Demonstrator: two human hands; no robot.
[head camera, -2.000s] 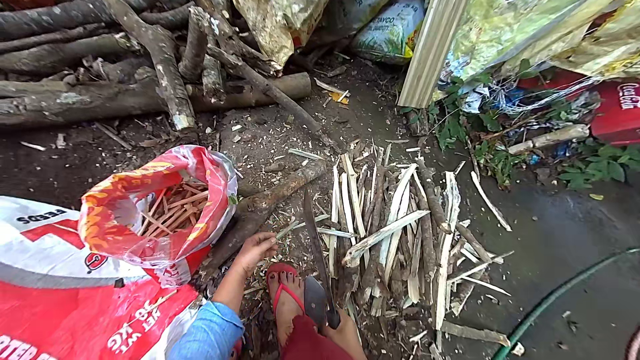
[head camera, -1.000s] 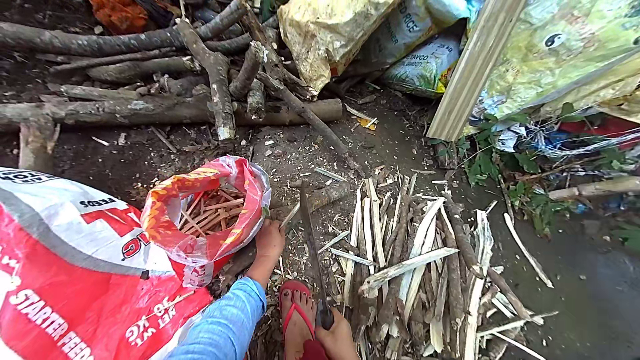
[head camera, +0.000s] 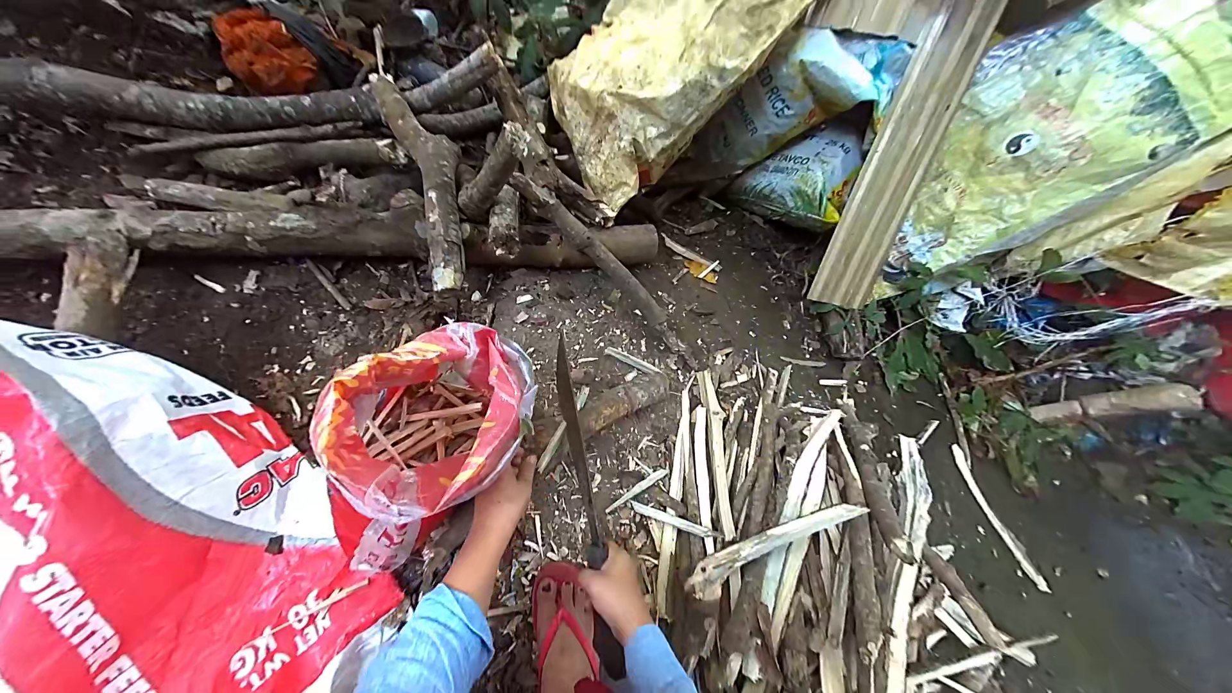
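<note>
My right hand (head camera: 616, 589) grips the dark handle of a machete (head camera: 576, 433), whose long blade points away from me. My left hand (head camera: 507, 493) touches the lower right side of a red plastic bag (head camera: 337, 414) with its mouth open; whether the fingers pinch it is hard to tell. Cut wood sticks (head camera: 433, 423) lie inside the bag. Between the bag and the split sticks, a short log (head camera: 616, 404) rests on the ground, partly hidden behind the blade. To the right of the machete lies a pile of split wood sticks (head camera: 789, 510).
A red and white feed sack (head camera: 221, 568) spreads at the left. Thick branches (head camera: 318, 231) lie across the back. Filled sacks (head camera: 808, 164) and a leaning wooden board (head camera: 905, 154) stand at the back right. My foot in a red flip-flop (head camera: 563, 621) is beside the machete handle.
My left hand has moved from beside the short log to the side of the red bag. The machete stays in my right hand. The view has shifted toward the left.
</note>
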